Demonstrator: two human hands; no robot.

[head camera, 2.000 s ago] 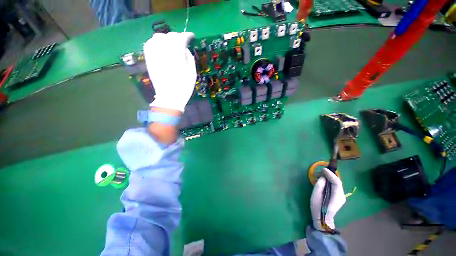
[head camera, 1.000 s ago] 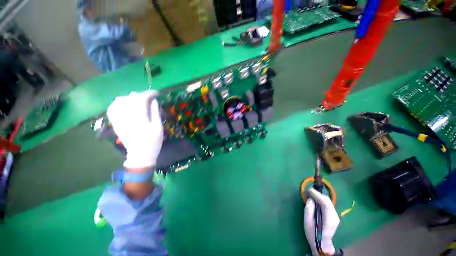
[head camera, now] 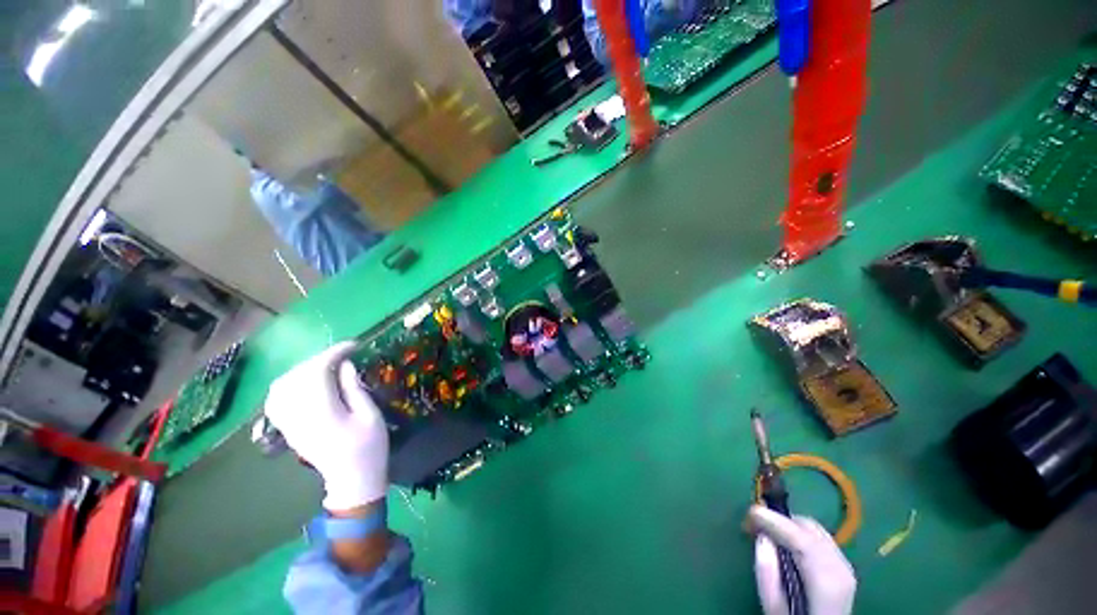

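Observation:
A large green circuit board point(head camera: 505, 348) lies component side up, tilted across the dark strip and the green mat. It has a round coil, grey blocks and tall parts. My left hand point(head camera: 331, 427), white-gloved with a blue wrist strap point(head camera: 349, 526), is over the board's left end. A thin solder wire point(head camera: 292, 274) rises from its fingers; whether the fingers also grip the board is unclear. My right hand point(head camera: 800, 559), gloved and partly cut off by the bottom edge, holds a soldering iron point(head camera: 771, 478), tip up, beside the yellow-orange ring point(head camera: 849, 493).
Two iron stands point(head camera: 808, 334) with sponge trays point(head camera: 849, 399) are at right, near a black round-mouthed unit point(head camera: 1029, 442) and a yellow scrap point(head camera: 897, 533). A red-wrapped post point(head camera: 826, 144) stands beyond. Other boards point(head camera: 1047, 168) lie at right, far side and left. A person's blue sleeve point(head camera: 315, 222) shows beyond.
The view has turned and shifted. My left hand has moved from the board's upper left part to its left end. My right hand keeps the iron, which now points away from the stand.

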